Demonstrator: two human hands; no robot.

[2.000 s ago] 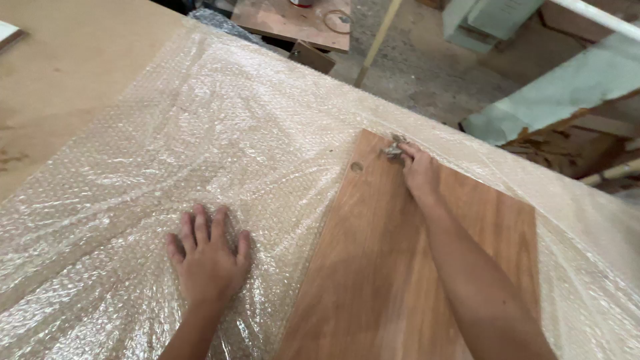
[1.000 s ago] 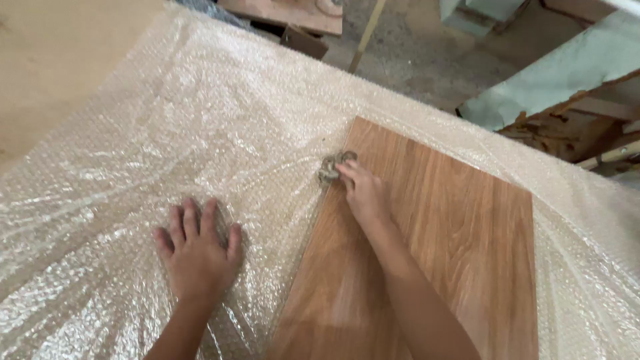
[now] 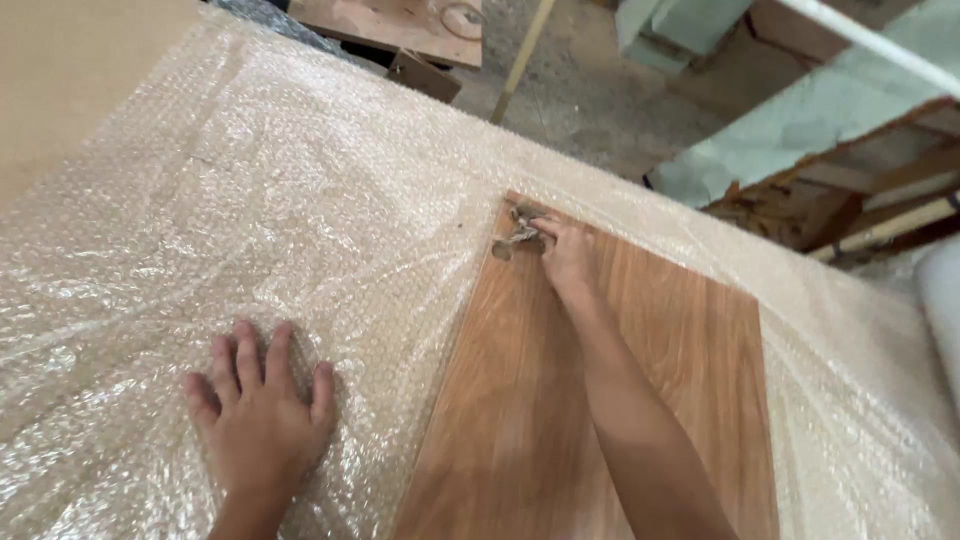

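A wood-grain panel (image 3: 675, 330) lies on bubble wrap (image 3: 360, 247) spread over a table. My right hand (image 3: 570, 251) grips a crumpled greyish cloth (image 3: 525, 225) against the panel near its far left corner. A round hole or recess (image 3: 502, 250) shows in the panel just beside the cloth. To the left of the panel, my left hand (image 3: 262, 409) rests palm down on the bubble wrap with its fingers spread, holding nothing.
Bare tan board (image 3: 67, 67) shows at the upper left. Beyond the table's far edge are a low wooden surface (image 3: 390, 26), a thin pole (image 3: 523, 60) and pale green boards (image 3: 795, 135). A white roll-like object (image 3: 941, 300) stands at the right edge.
My right hand with the cloth moved from the panel's far corner to its left edge, then back onto the panel beside the round mark. My left hand has stayed flat on the bubble wrap.
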